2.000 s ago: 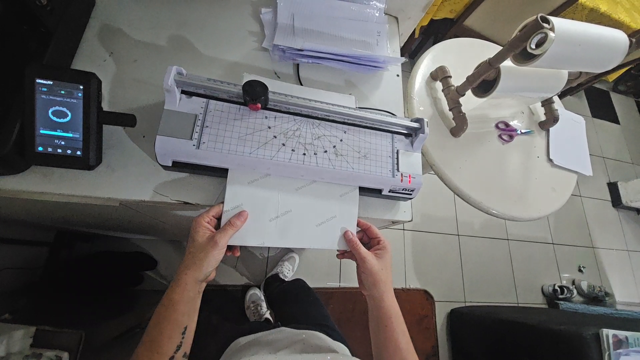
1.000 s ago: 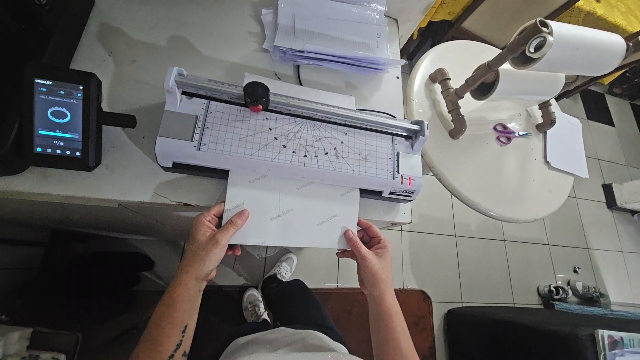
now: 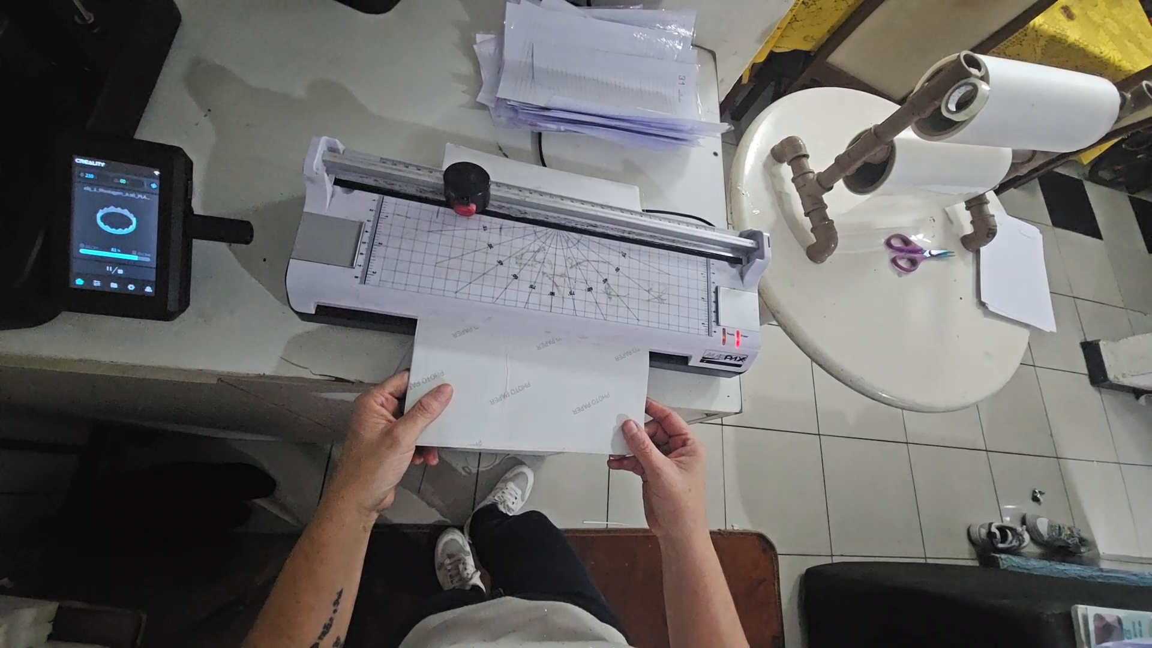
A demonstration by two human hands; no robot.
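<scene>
A white sheet of photo paper (image 3: 531, 391) reaches out of the front slot of a white laminator with a built-in trimmer (image 3: 531, 270). My left hand (image 3: 387, 432) pinches the sheet's left edge, thumb on top. At the near right corner, my right hand (image 3: 661, 454) holds it between thumb and fingers. The black cutter knob (image 3: 466, 187) sits on the rail, left of its middle. Red lights glow at the machine's right front. Behind the machine, a white sheet (image 3: 558, 180) lies partly hidden under the rail.
Plastic-sleeved papers (image 3: 603, 72) are stacked behind the machine. A touchscreen unit (image 3: 117, 229) stands at left. To the right, a round white table (image 3: 900, 351) carries purple scissors (image 3: 916, 253), a pipe stand (image 3: 814, 193) with white rolls (image 3: 1035, 103), and white sheets (image 3: 1017, 270).
</scene>
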